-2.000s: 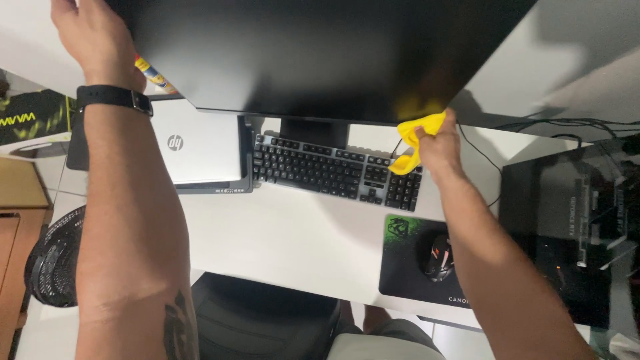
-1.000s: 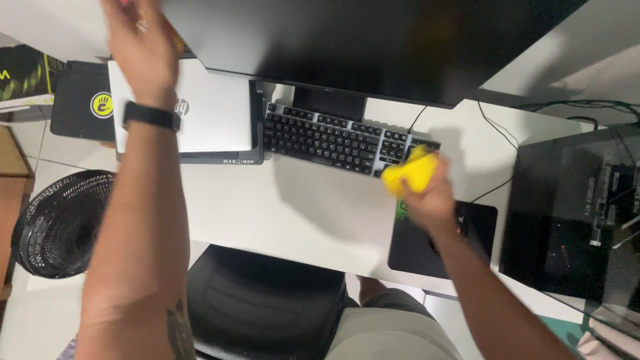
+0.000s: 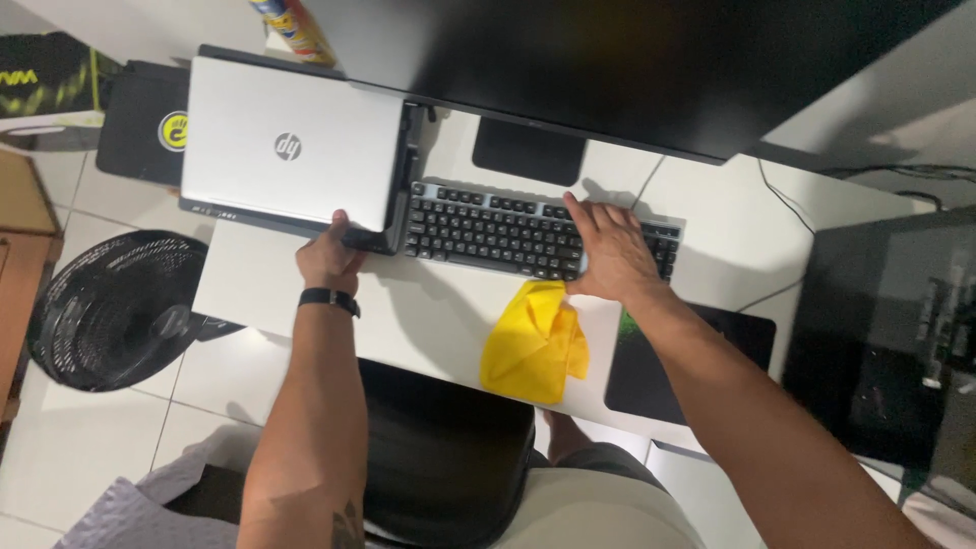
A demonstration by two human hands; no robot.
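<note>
My left hand (image 3: 332,258) grips the front edge of a closed silver HP laptop (image 3: 293,145) and the dark stand (image 3: 381,238) beneath it, thumb on top and fingers underneath. My right hand (image 3: 614,248) rests across the right part of a black and grey keyboard (image 3: 492,229), thumb near its front edge and fingers toward its back. Whether the fingers grip the keyboard I cannot tell. A crumpled yellow cloth (image 3: 534,343) lies on the white desk, just in front of the keyboard and touching neither hand clearly.
A large black monitor (image 3: 595,61) overhangs the back of the desk (image 3: 427,305). A mouse pad (image 3: 686,366) lies partly under my right forearm, with a dark computer case (image 3: 877,328) beyond. A black fan (image 3: 122,313) stands left; a black chair (image 3: 450,457) is in front. Cables run behind.
My left hand has come down from the monitor's left side to the laptop's front edge. My right hand has let go of the yellow cloth and moved onto the keyboard.
</note>
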